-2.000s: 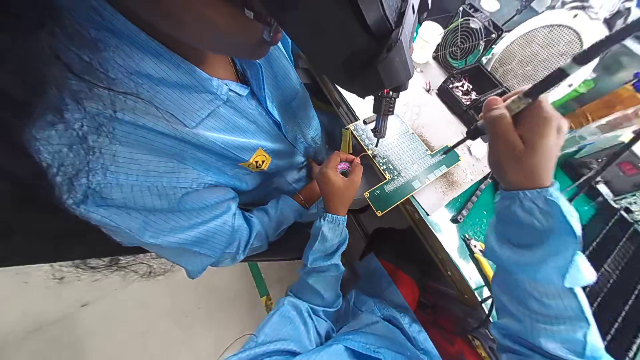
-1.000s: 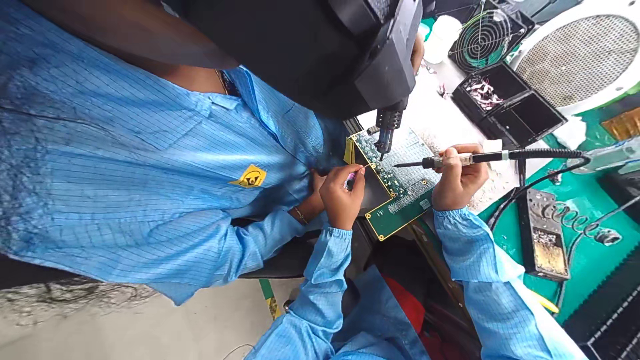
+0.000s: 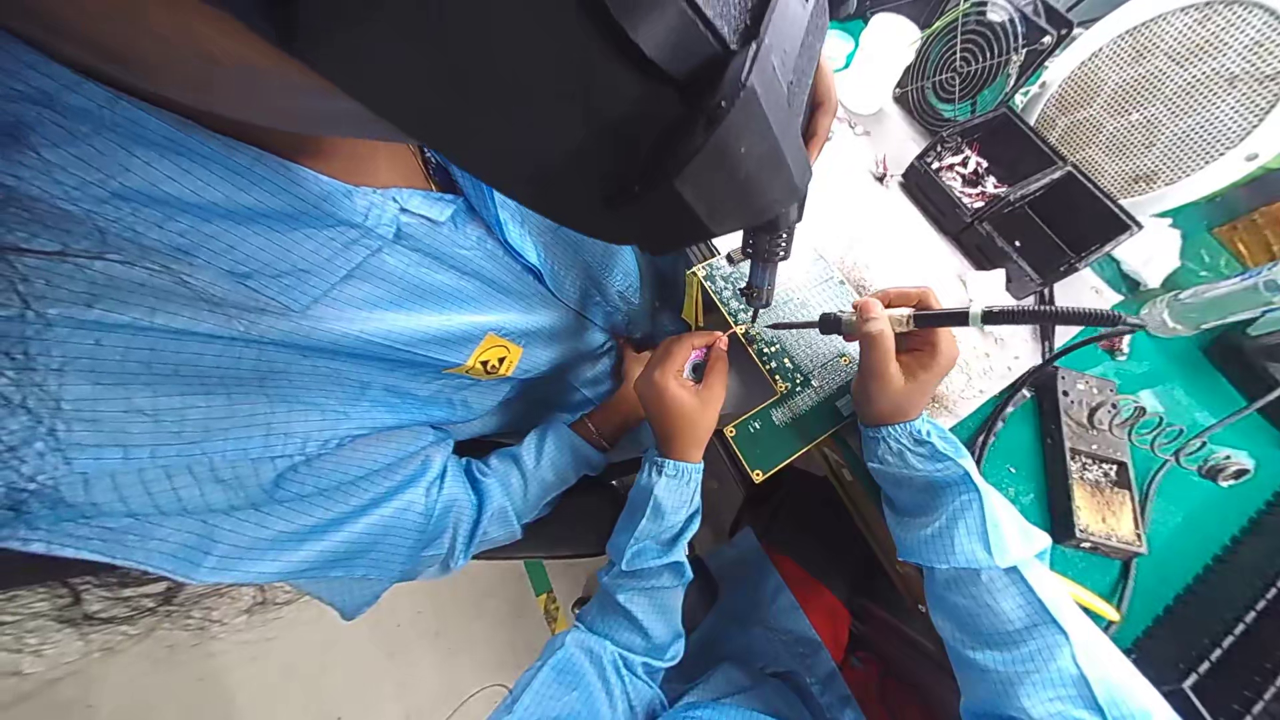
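Note:
A green circuit board (image 3: 790,430) with gold edges lies at the bench's edge. My left hand (image 3: 683,395) is at its left edge, pinching a thin strand, perhaps solder wire or braid, with a small pink-rimmed spool in the same fingers. In my right hand (image 3: 900,355) is a soldering iron (image 3: 835,322), held by its grip, its tip pointing left over the board, close to the strand's end. Whether tip and board touch cannot be told. Just above the iron's tip is a black tool with a thin nozzle or bit (image 3: 762,280), pointing down at the board.
A person in a blue smock (image 3: 330,400) sits close at the left, a hand behind the black equipment. To the right are a black compartment box (image 3: 1050,225) with scraps, a fan (image 3: 960,65), a round perforated grille (image 3: 1165,95) and a soldering iron stand (image 3: 1095,470) with coil and sponge.
My right hand has brought the soldering iron left and down from the upper right to over the board. My left hand has stayed by the board's left edge. The view has shifted.

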